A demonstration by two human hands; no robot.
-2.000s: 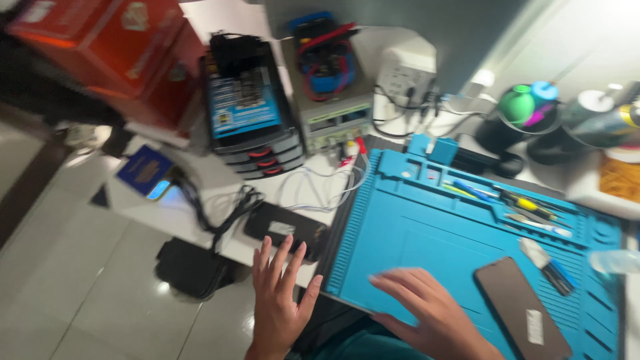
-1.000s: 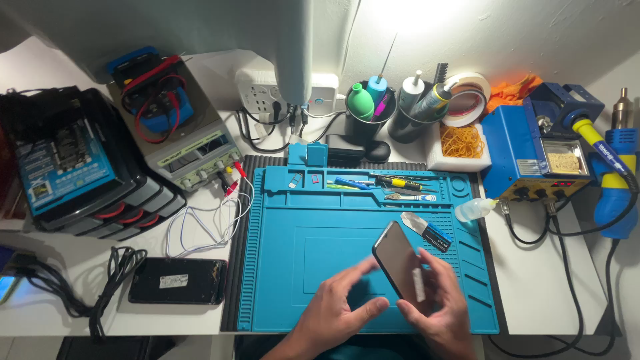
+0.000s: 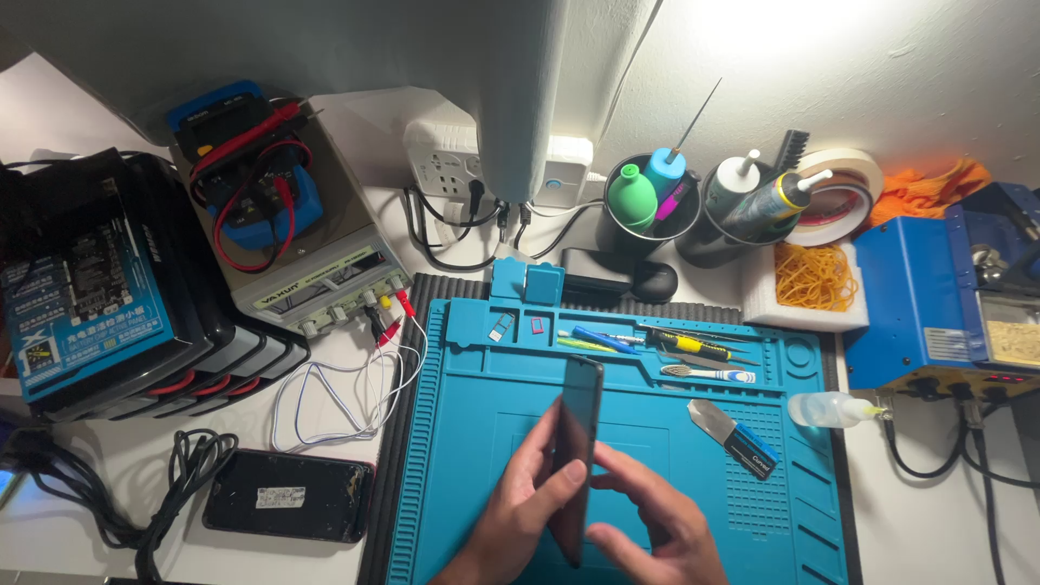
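My left hand (image 3: 524,496) grips a dark smartphone (image 3: 578,455), which stands nearly edge-on above the blue silicone repair mat (image 3: 479,422). The thumb lies across its face and the fingers are behind it. My right hand (image 3: 654,520) is just right of the phone, fingers and thumb apart; a fingertip is close to the phone's edge, and contact cannot be told. On the mat lie a flat pry blade in a blue and black sleeve (image 3: 735,439), a toothbrush (image 3: 707,374) and a yellow and black screwdriver (image 3: 691,345). A SIM tray (image 3: 501,327) sits in a mat compartment.
Left are a second phone (image 3: 288,496) bearing a written label, coiled black cables (image 3: 175,487), a DC power supply (image 3: 325,284) under a multimeter (image 3: 252,171), and stacked drawers (image 3: 244,357). Right stand a soldering station (image 3: 910,301), a dropper bottle (image 3: 833,409) and rubber bands (image 3: 812,276). Tool cups (image 3: 650,236) stand behind.
The phone, lying on the mat two seconds ago and in my right hand one second ago, is now in my left hand and turned more edge-on. The view has swung right since the first frame.
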